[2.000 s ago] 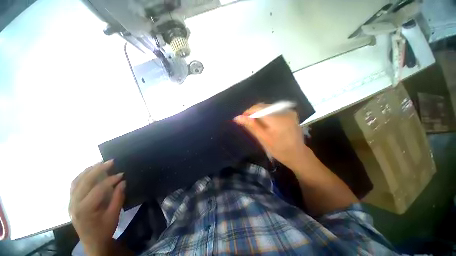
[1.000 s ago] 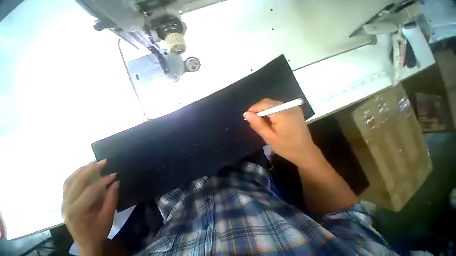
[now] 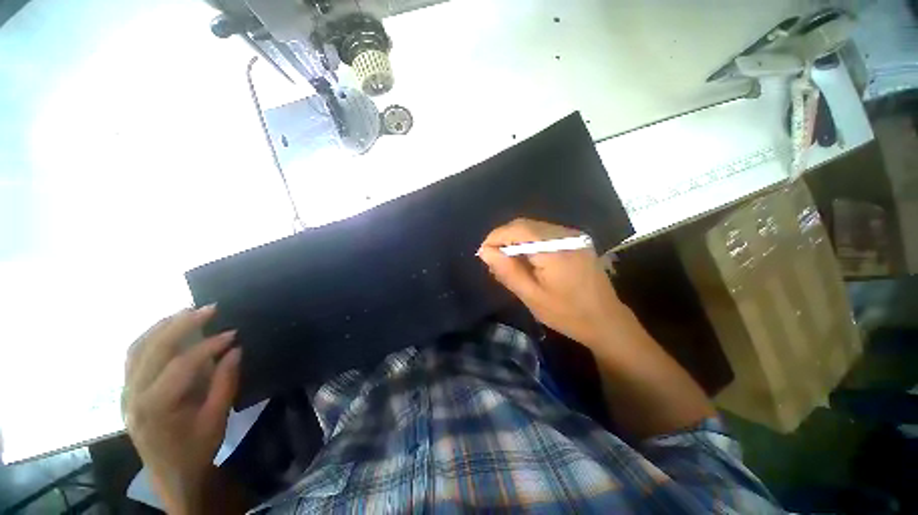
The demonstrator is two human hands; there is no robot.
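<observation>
A dark fabric panel lies slanted across the front of the white table, its lower edge against my shirt. Fine pale marks show on its middle. My right hand holds a slim white marking pen, its tip at the cloth right of the middle. My left hand rests on the panel's left end, fingertips on the cloth and fingers slightly apart. Whether they pinch the edge is hard to see.
The sewing machine's head with a ribbed knob stands behind the panel, over a metal plate and a round metal disc. Thin metal tools and a pale tape lie at the right. A cardboard box stands below right.
My right hand and the pen have shifted a little left and down over the panel. The pen now lies flatter. My left hand stays at the left end. The camera view has shifted slightly.
</observation>
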